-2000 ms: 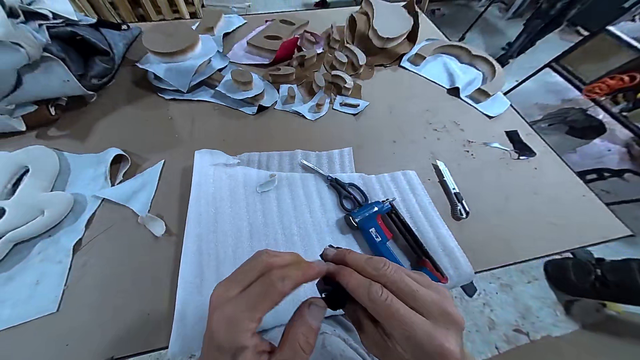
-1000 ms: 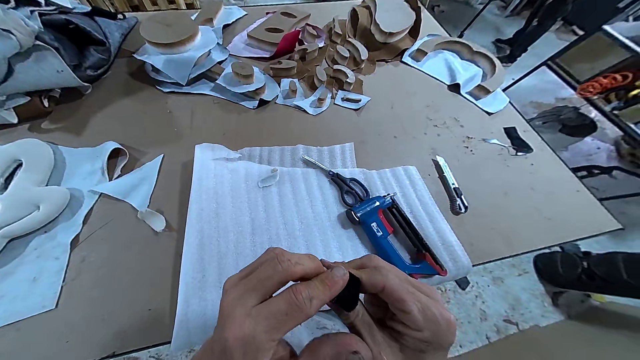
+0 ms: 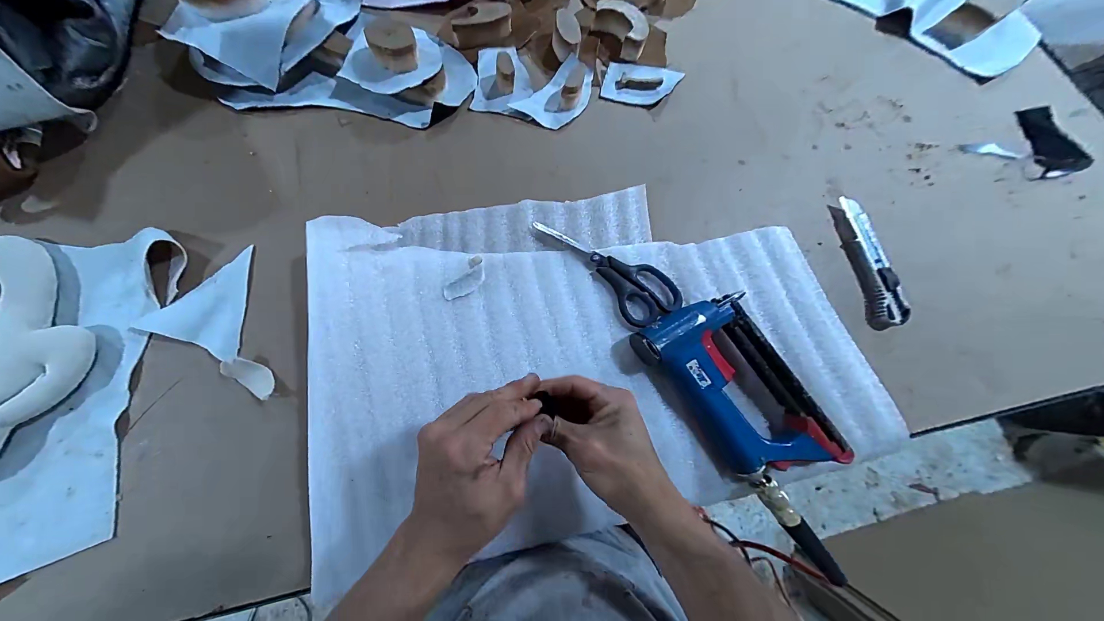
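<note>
My left hand (image 3: pixel 474 457) and my right hand (image 3: pixel 604 431) meet above the white foam sheet (image 3: pixel 388 345). Their fingertips pinch a small black piece (image 3: pixel 546 404), mostly hidden by the fingers; its material cannot be told. Right of my hands a blue pneumatic staple gun (image 3: pixel 716 388) lies on the foam, its hose fitting toward the table's front edge. Black-handled scissors (image 3: pixel 634 285) touch the foam just above the gun. A small whitish scrap (image 3: pixel 466 279) rests on the foam, left of the scissors.
A snap-off utility knife (image 3: pixel 869 263) lies at the right, with a black scrap (image 3: pixel 1052 142) beyond it. Padded shapes (image 3: pixel 52 362) on pale leather-like material sit at the left. Cut shapes (image 3: pixel 391 45) on pale pieces line the back. The table's front edge (image 3: pixel 957 418) runs below the gun.
Both hands stay together with the black piece, which was more visible between the fingers a second ago. The view has shifted downward. The staple gun, scissors and knife lie as before.
</note>
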